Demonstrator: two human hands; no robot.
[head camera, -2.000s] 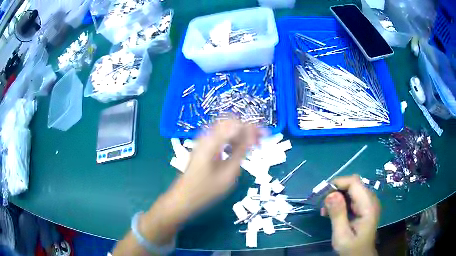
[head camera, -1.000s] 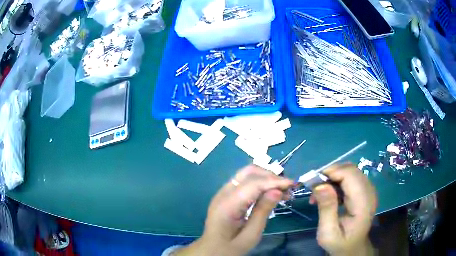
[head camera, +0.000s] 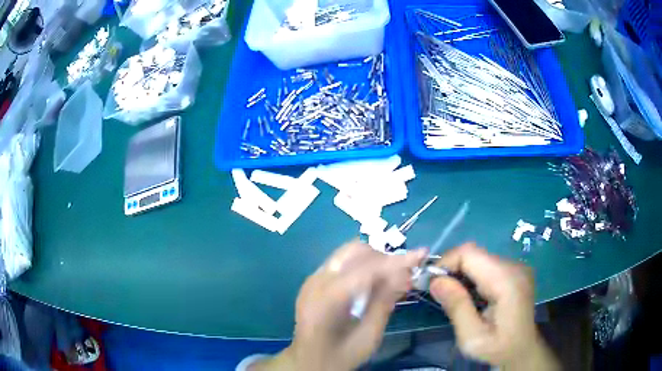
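Note:
My left hand (head camera: 345, 301) and my right hand (head camera: 486, 297) meet low in the middle of the view, fingertips nearly touching. My right hand grips a small metallic piece, with something dark in the palm that I cannot make out. A long thin rod (head camera: 450, 226), blurred, sticks up from between the fingertips. A white strip (head camera: 358, 304) shows at my left hand's fingers, blurred. Loose white strips (head camera: 294, 210) lie below the blue trays. The pile of part-done pieces (head camera: 392, 236) is mostly hidden behind my hands.
The left blue tray (head camera: 312, 158) holds short metal pins and a frosted tub (head camera: 319, 47). The right blue tray (head camera: 501, 151) holds long rods. A digital scale (head camera: 152, 167) stands left, a phone (head camera: 528, 22) at the top right, and a dark red-purple pile (head camera: 599, 192) at the right.
My left hand has come down from the left tray to meet my right hand. The rod has swung from leaning right to standing more upright. The view has shifted slightly.

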